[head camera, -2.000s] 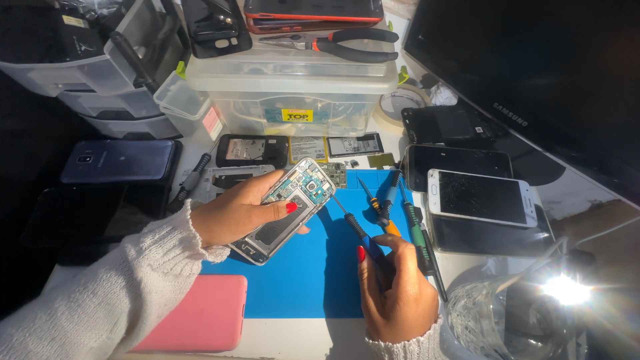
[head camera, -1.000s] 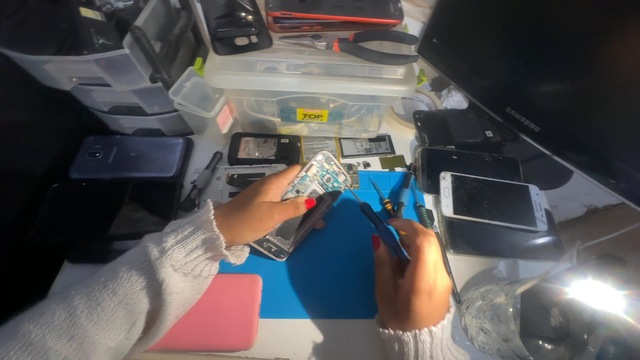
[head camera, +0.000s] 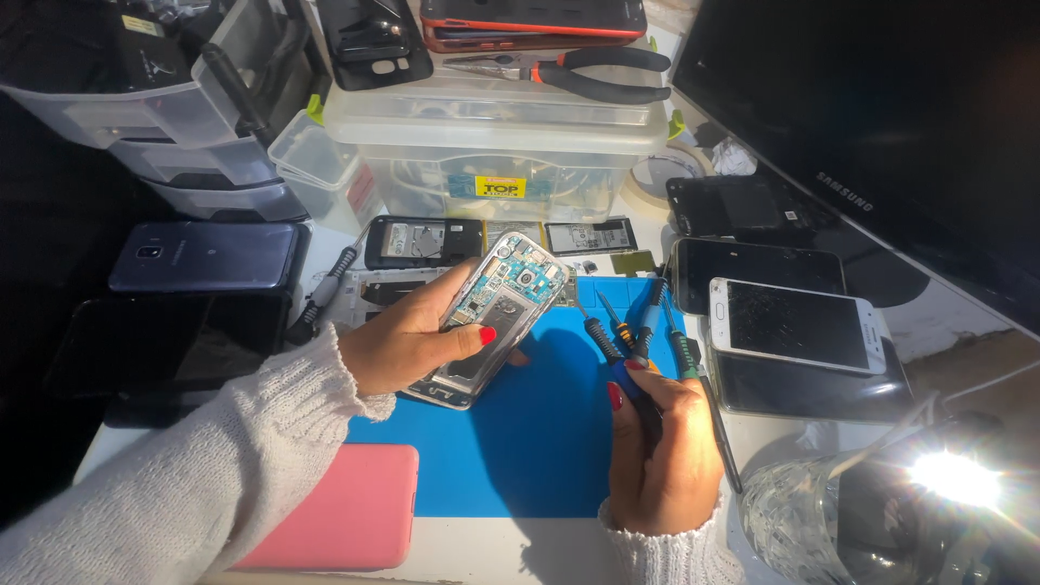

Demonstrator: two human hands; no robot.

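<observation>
My left hand [head camera: 414, 337] grips an opened smartphone [head camera: 497, 321], tilted, its blue circuit board and camera module facing up and my thumb on its lower inner part. My right hand [head camera: 670, 439] holds a screwdriver with a blue and black handle [head camera: 621, 366], its shaft pointing up and left near the phone's upper right edge; whether the tip touches is unclear. Beyond that hand, a screwdriver with a yellow-banded handle [head camera: 624, 333], one with a light blue handle [head camera: 648, 321] and one with a green handle [head camera: 684, 353] lie on the blue work mat [head camera: 536, 455].
Phone parts and a battery [head camera: 591, 236] lie before a clear lidded box [head camera: 496, 175] with long-nose pliers [head camera: 569, 71] on top. A cracked white phone [head camera: 796, 325] rests at right, near a monitor [head camera: 894, 122] and glass vessel [head camera: 792, 520]. A pink case [head camera: 349, 512] lies front left.
The screwdriver in my right hand has swung away from the phone's board edge and points more steeply. My left hand still holds the phone.
</observation>
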